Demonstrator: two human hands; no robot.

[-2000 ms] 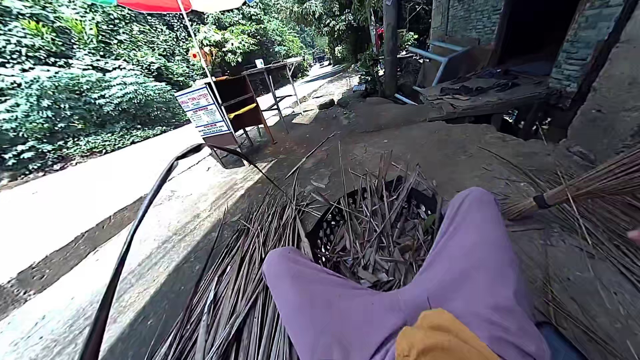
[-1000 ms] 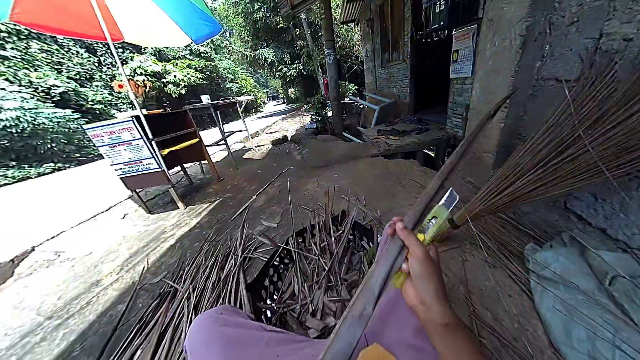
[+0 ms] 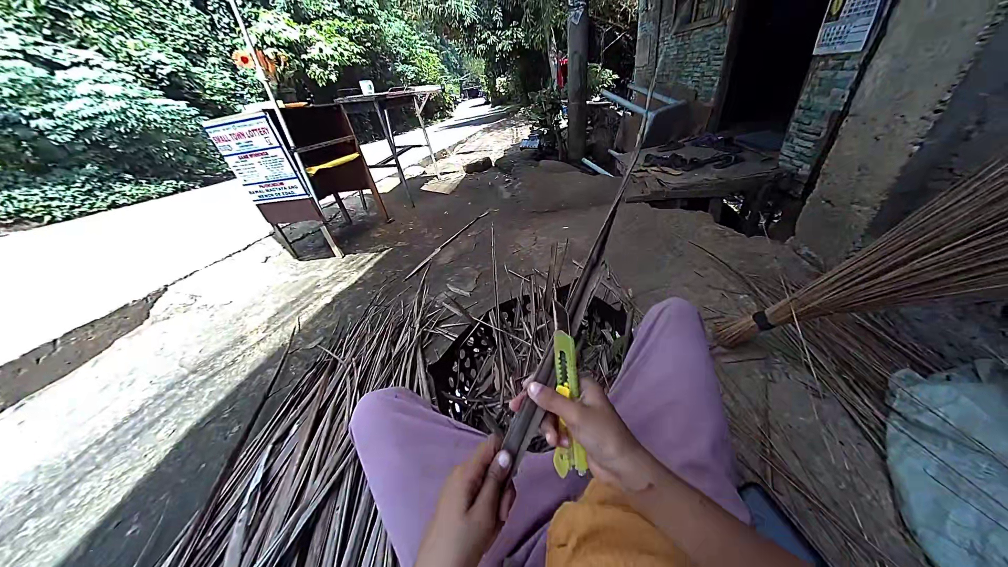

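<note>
Between my knees, my left hand [image 3: 476, 496] grips the near end of a long dry palm leaflet [image 3: 524, 425], which runs up and away to a thin tip. My right hand [image 3: 587, 425] holds a yellow-green utility knife [image 3: 565, 370], its blade pointing away, and its thumb and finger also press on the leaflet just ahead of my left hand. Beyond the hands stands a black perforated basket [image 3: 453, 378] with leaf scraps in it. A heap of dry palm leaflets [image 3: 315, 441] lies on the ground to the left of my legs.
A bundled stick broom [image 3: 874, 268] lies at the right, with loose ribs around it and a pale plastic sack [image 3: 953, 449] nearby. A wooden stand with a sign [image 3: 260, 161] and a table [image 3: 390, 96] are by the road. A doorway platform [image 3: 701, 177] is at the back right.
My left hand has come into view on the leaflet. My right hand, seen one second ago with knife and leaflet, is now lower, in front of my lap. The view has swung right, then partly back.
</note>
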